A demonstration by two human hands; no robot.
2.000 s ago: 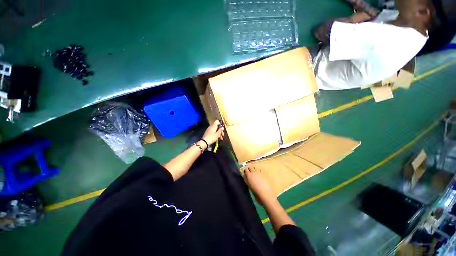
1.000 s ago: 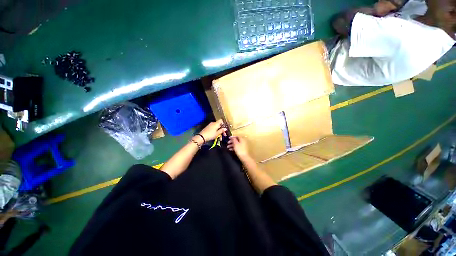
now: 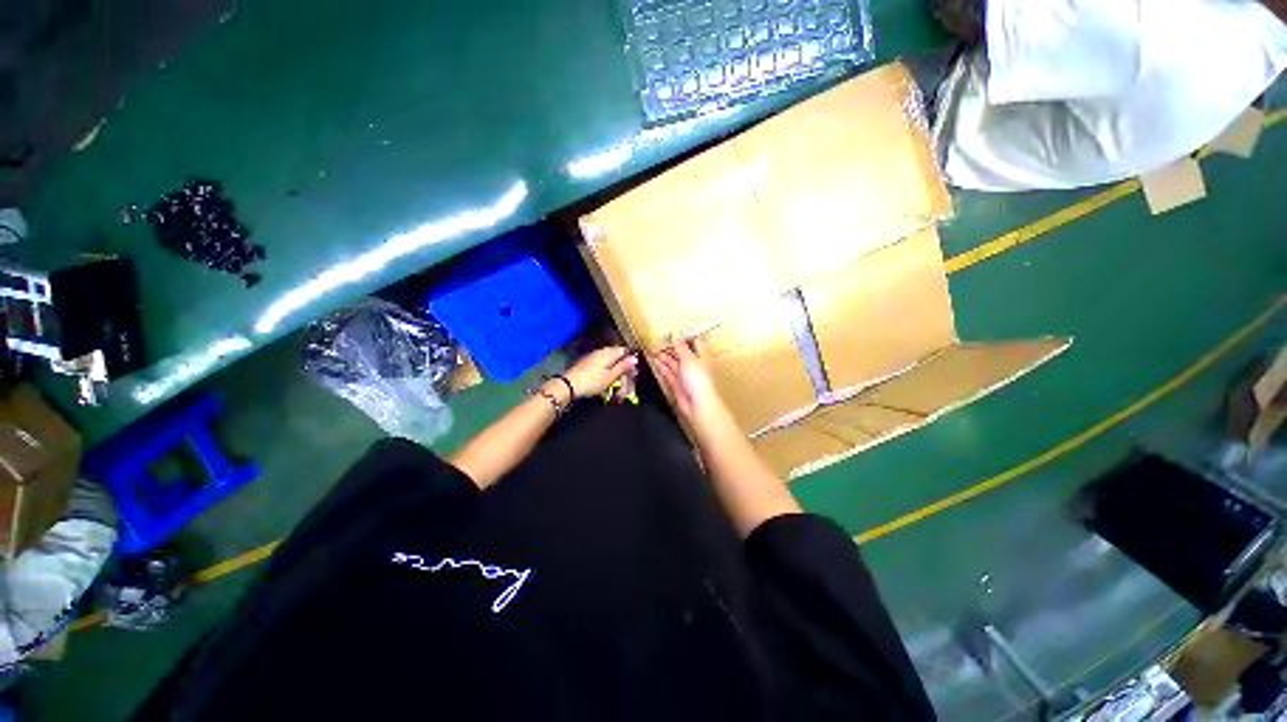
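A large brown carton (image 3: 769, 184) stands against the bench edge in front of me. One flap (image 3: 917, 402) is spread out on the side towards the lower right. A strip of packing tape (image 3: 809, 346) shows on the carton. My left hand (image 3: 604, 372) is at the carton's near left edge, closed around a small, partly yellow tool (image 3: 623, 394) mostly hidden in the fingers. My right hand (image 3: 682, 370) is beside it, its fingers on the carton's near edge; whether it grips the edge is unclear.
The green bench (image 3: 409, 127) bears a clear blister tray (image 3: 748, 57) and a pile of small black parts (image 3: 205, 226). A blue stool (image 3: 505, 308) and a plastic bag (image 3: 378, 367) are left of the carton. A person in white (image 3: 1101, 99) is at upper right.
My right hand has left the flap and come to the carton's near left edge beside my left hand, then moved slightly up. The view has shifted, and a carton now shows at far left.
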